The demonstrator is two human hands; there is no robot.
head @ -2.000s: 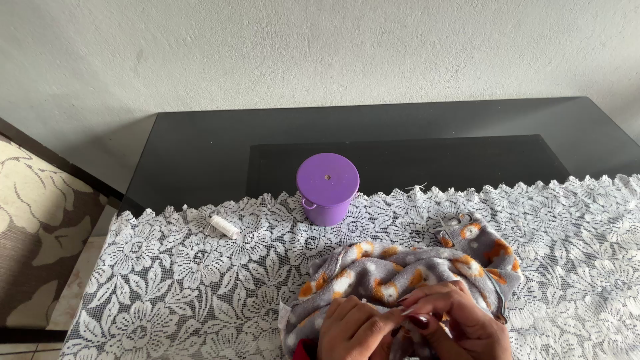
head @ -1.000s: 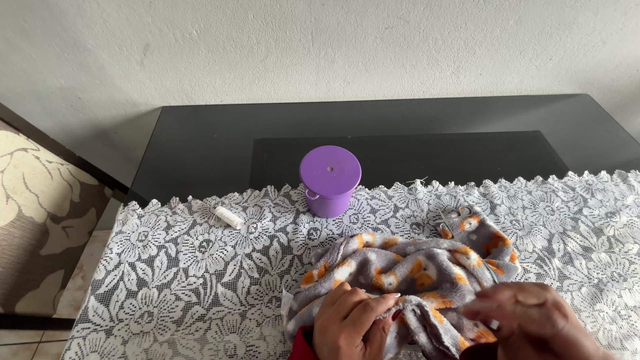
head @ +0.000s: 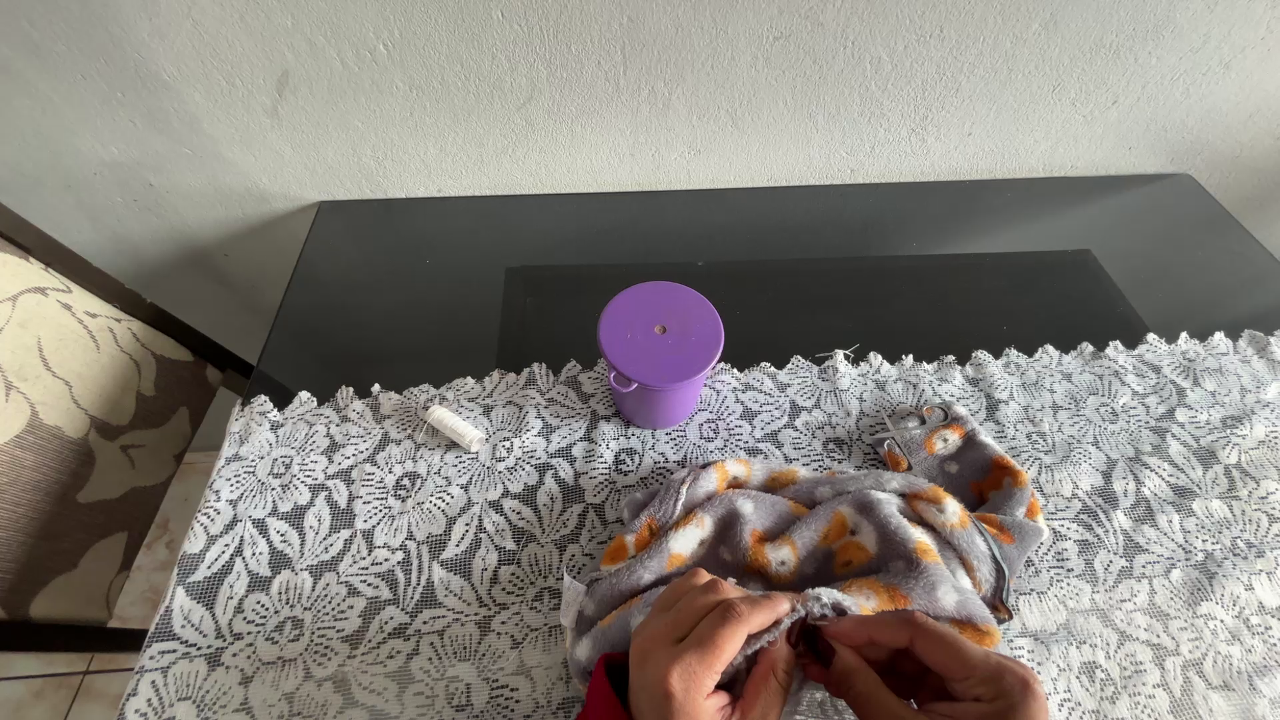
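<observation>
A grey fleece cloth (head: 790, 530) with an orange and white pattern lies bunched on the lace tablecloth. My left hand (head: 705, 640) pinches a folded edge of it. Close against that edge, the thumb and fingertips of my right hand (head: 900, 660) are pressed together; whether they hold a needle or only cloth cannot be told. Small metal scissors (head: 912, 420) rest on the far right corner of the fleece. Beyond the fleece stands a purple lidded container (head: 661, 340). To its left, a spool of white thread (head: 455, 428) lies on its side.
The white lace tablecloth (head: 380, 560) covers the near part of a black glass-topped table (head: 420, 260), which stands by a white textured wall (head: 640, 90). At the left is a patterned upholstered seat (head: 60, 430). A loose bit of thread lies near the lace's far edge.
My right hand was apart from the left at the right one second ago; it has come back to the fleece edge beside my left hand. The left hand stays on the cloth.
</observation>
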